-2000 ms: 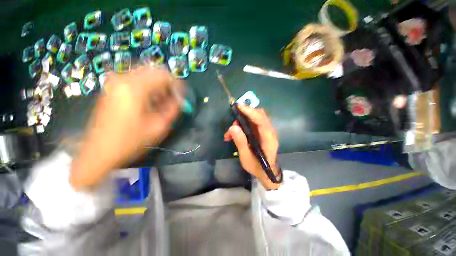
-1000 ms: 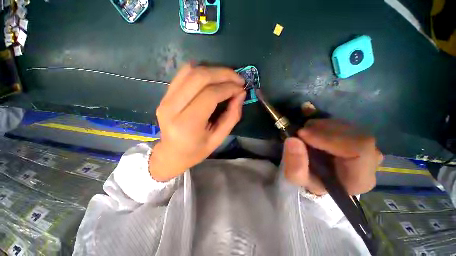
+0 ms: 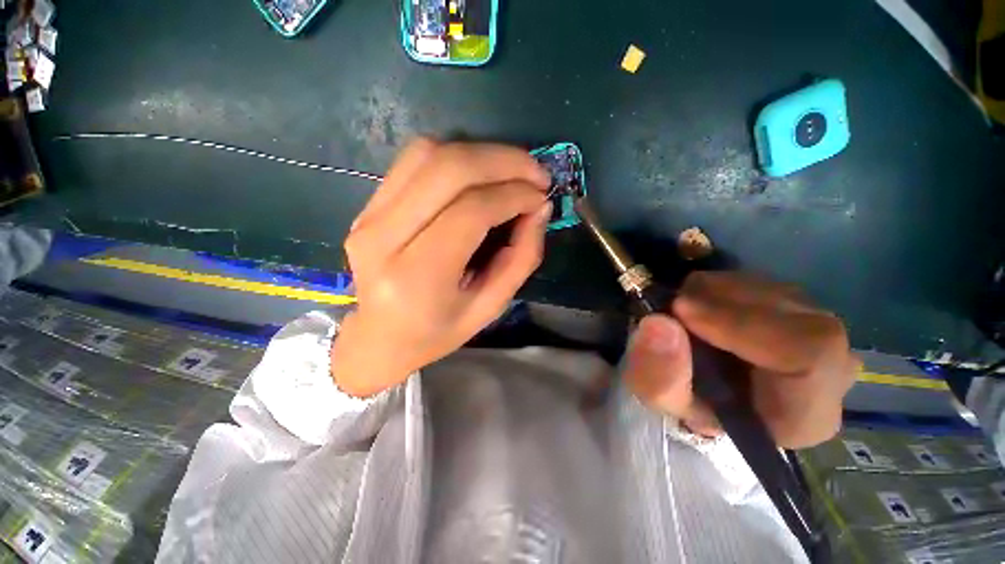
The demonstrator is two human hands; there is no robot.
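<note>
A small open turquoise housing with a dark circuit board (image 3: 566, 174) lies on the green mat. My left hand (image 3: 446, 248) is beside it with thumb and fingertips pinched at its left edge. A thin silvery solder wire (image 3: 276, 158) runs from the left into this hand, and a short thin end shows at the fingertips. The fingers hide part of the housing. My right hand (image 3: 749, 353) holds the black soldering iron (image 3: 630, 275) like a pen. Its metal tip is at the housing's lower right; exact contact is too small to tell.
Open housings stand at the top (image 3: 478, 49) and upper left (image 3: 290, 13). A closed turquoise housing (image 3: 780, 145) lies right. A yellow piece (image 3: 631, 58) and brown lump (image 3: 693, 243) lie on the mat. White components (image 3: 42, 68) are piled at the far left. The bench edge is near my wrists.
Since two seconds ago, the left hand has come down from the waiting units to the small housing, and the iron has met it there. Over the last second both hands have barely moved.
</note>
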